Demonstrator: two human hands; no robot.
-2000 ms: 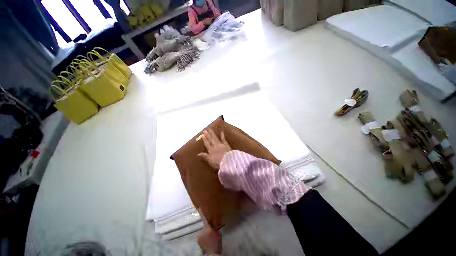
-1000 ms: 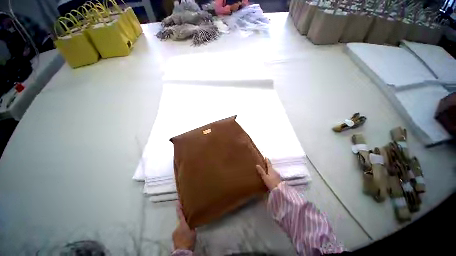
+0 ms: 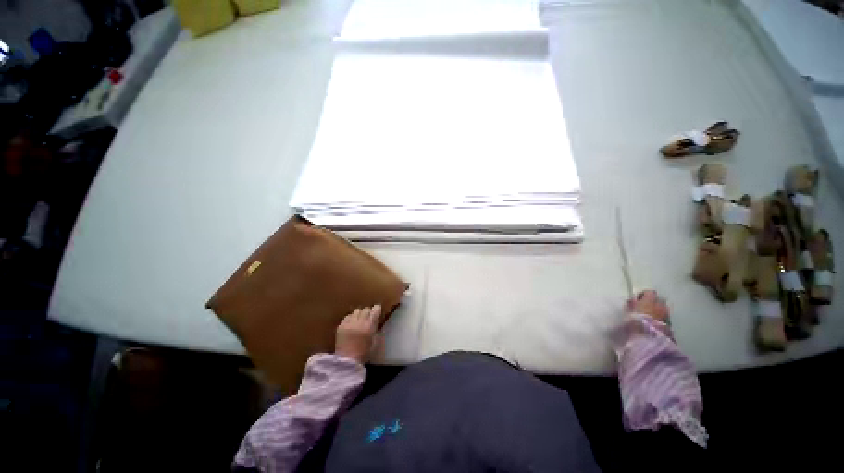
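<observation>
The brown handbag [image 3: 296,300] lies tilted at the table's near left edge, its lower end past the edge. A small gold mark shows near its upper left rim. My left hand [image 3: 359,333] holds its right side, fingers on the face and thumb hidden. My right hand [image 3: 650,307] is low over the table's near edge, well right of the bag, fingers bent. A thin pale line [image 3: 623,245] runs up from its fingertips; I cannot tell if it is a held strip or a table seam.
A stack of white paper [image 3: 444,129] lies in front, beyond the bag. Bundled tan straps with white wraps [image 3: 766,259] lie at the right, with one separate bundle [image 3: 701,139] behind them. Yellow bags [image 3: 205,13] are cut off at top left.
The handbag has moved left and nearer, and turned. My right hand has let go of it and moved far right. My left hand is now on its right side. The view has tipped down.
</observation>
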